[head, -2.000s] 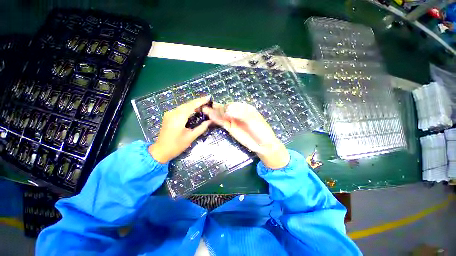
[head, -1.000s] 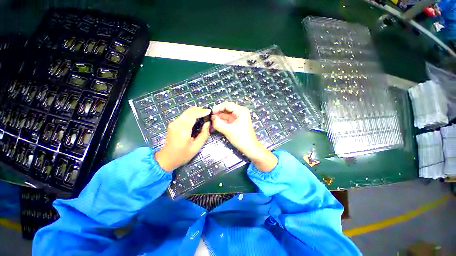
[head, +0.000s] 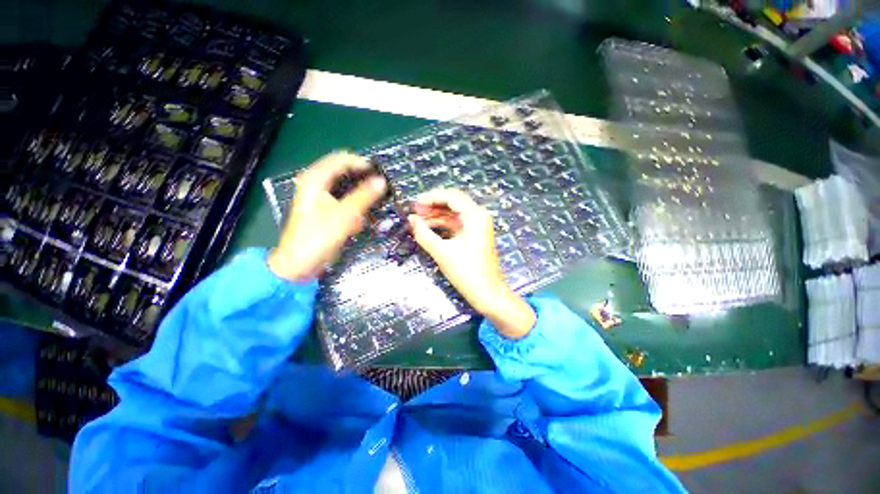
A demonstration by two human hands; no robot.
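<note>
My left hand (head: pixel 326 207) is above the left part of the clear blister tray (head: pixel 502 174), its fingers curled around a small black part (head: pixel 359 179). My right hand (head: pixel 459 236) is above the middle of the same tray, with thumb and fingertips close together. Whether a tiny piece is between them cannot be told. The hands are apart. The tray lies at an angle and has rows of small pockets with dark parts in them. The part's details are blurred.
Glossy black trays (head: pixel 145 164) with metal-and-black components are at the left. A right-hand clear tray (head: pixel 690 174) holds gold specks. Loose brass-coloured pieces (head: pixel 606 314) lie near my right sleeve. White bundles (head: pixel 828 222) are at the far right. A pale strip (head: pixel 386 95) crosses the green bench.
My hands were together around the black part. My left hand has moved up and to the left with it, away from my right hand, which stays near the same place.
</note>
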